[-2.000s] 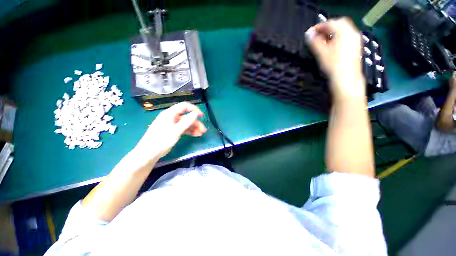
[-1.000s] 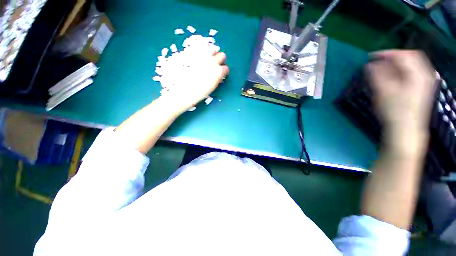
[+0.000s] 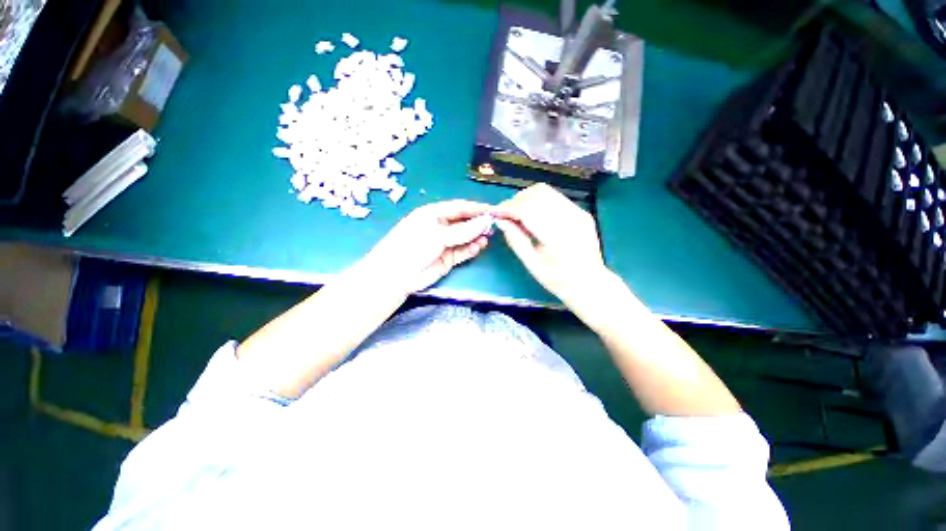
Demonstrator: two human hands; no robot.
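Observation:
My left hand (image 3: 438,245) and my right hand (image 3: 547,234) meet at the fingertips in front of the bench fixture, over the mat near the bench edge. A small pale part (image 3: 493,222) is pinched between the fingers of both hands, mostly hidden by them. A loose pile of small white plastic parts (image 3: 348,130) lies on the green mat, left of the hands. The bench fixture (image 3: 560,99), with a silvery metal top and clamps, stands just behind the hands.
Stacked black trays (image 3: 819,176) stand at the right, with white parts in the top one. White strips (image 3: 109,178), a cardboard box (image 3: 156,81) with clear plastic, and a large black bin (image 3: 42,114) are at the left. The green bench mat (image 3: 233,223) ends at a pale front edge.
My left hand has left the white pile and my right hand has come in from the black trays at the right. They now meet at a small part. The view has also shifted.

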